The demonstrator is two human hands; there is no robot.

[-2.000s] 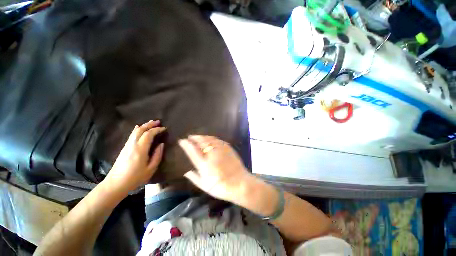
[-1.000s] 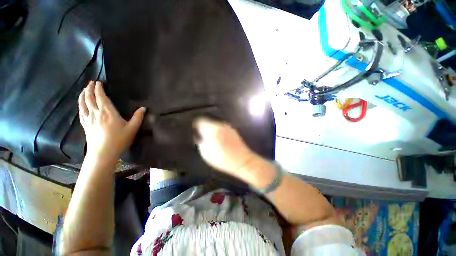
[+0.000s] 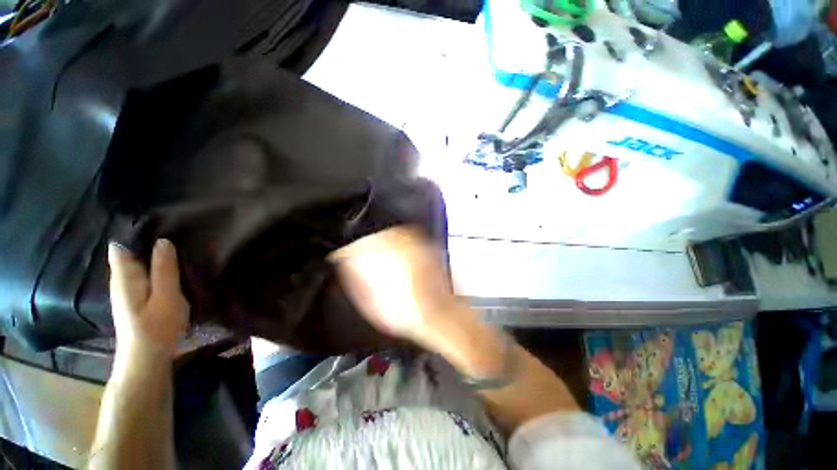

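Note:
A dark brown leather-like panel (image 3: pixel 266 138) lies bunched and folded over the table and lap, with a raised fold between my hands. My left hand (image 3: pixel 147 285) is at the panel's lower left edge, thumb and a finger apart; its other fingertips are hidden by the material, and I cannot tell if it grips. My right hand (image 3: pixel 390 275) is blurred at the panel's lower right, its fingers partly hidden in the folds. The pocket slit cannot be seen.
A white sewing machine (image 3: pixel 642 119) stands at right, with its needle area (image 3: pixel 505 156) beyond the panel. Red-and-yellow-handled scissors (image 3: pixel 595 174) lie under its arm. A dark block (image 3: pixel 711 263) sits at the table's front edge. More dark panels (image 3: pixel 55 229) lie at left. A blue butterfly cloth (image 3: pixel 679 395) is below right.
The panel, flat with its slit showing a second ago, is now folded up and bunched. My left hand has moved down and left. The view has shifted.

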